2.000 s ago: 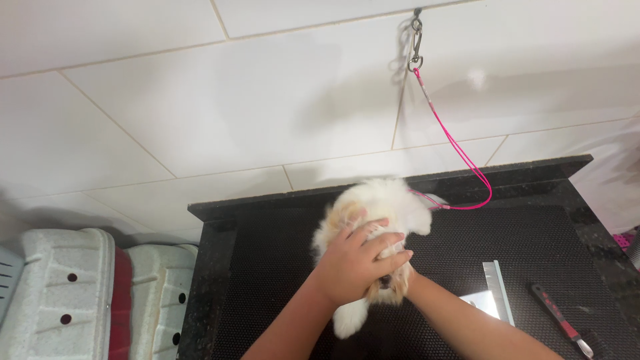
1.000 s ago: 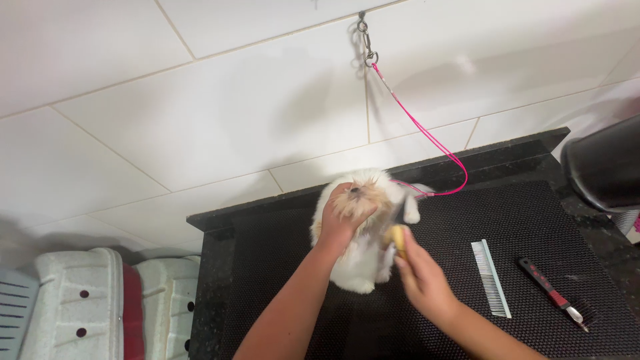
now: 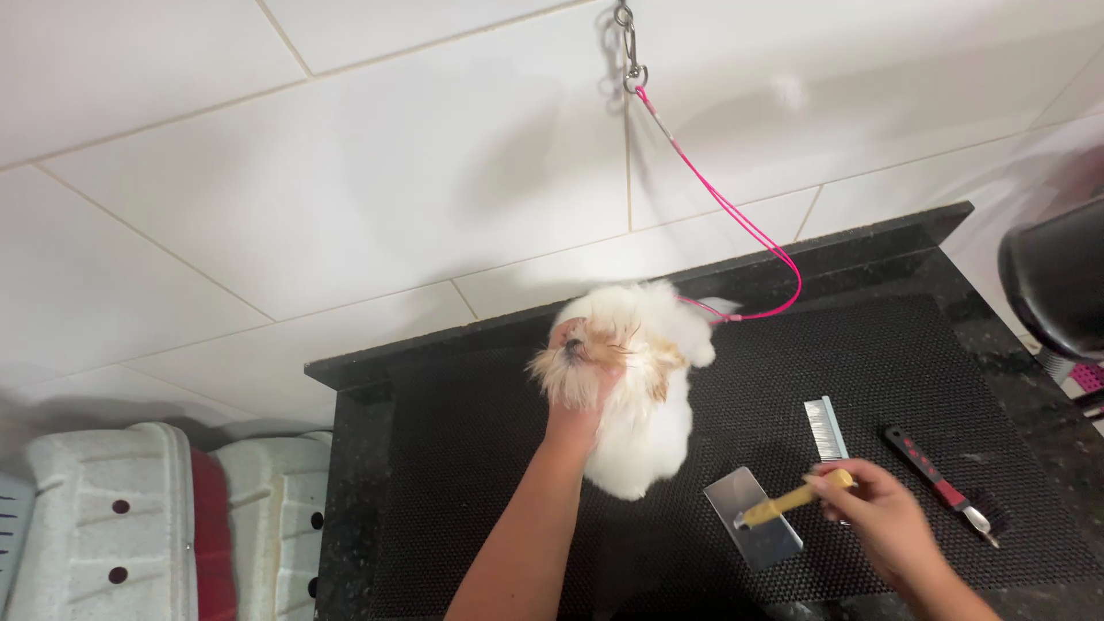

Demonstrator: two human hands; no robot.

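Observation:
A small white dog with tan patches (image 3: 642, 423) is on a black textured mat (image 3: 483, 535), its muzzle turned up and to the left. My left hand (image 3: 582, 401) is under its chin and around the muzzle, fingers partly hidden by fur. My right hand (image 3: 871, 509) pinches the yellow handle of a slicker brush (image 3: 772, 517), whose flat metal back faces up just over the mat, right of the dog. Beside that hand lies a metal comb (image 3: 825, 427). Farther right is a black and red handled grooming tool (image 3: 936, 474).
A pink grooming loop (image 3: 742, 224) runs from a metal clip (image 3: 632, 60) on the tiled wall to the dog. The black stone counter has a raised back edge (image 3: 880, 237). Pet carriers (image 3: 112, 517) stand at lower left, a black cylindrical object (image 3: 1056, 280) at right.
My right hand has moved away from the dog's face, down and to the right, with the brush. The dog's muzzle has turned to the left, my left hand still at it.

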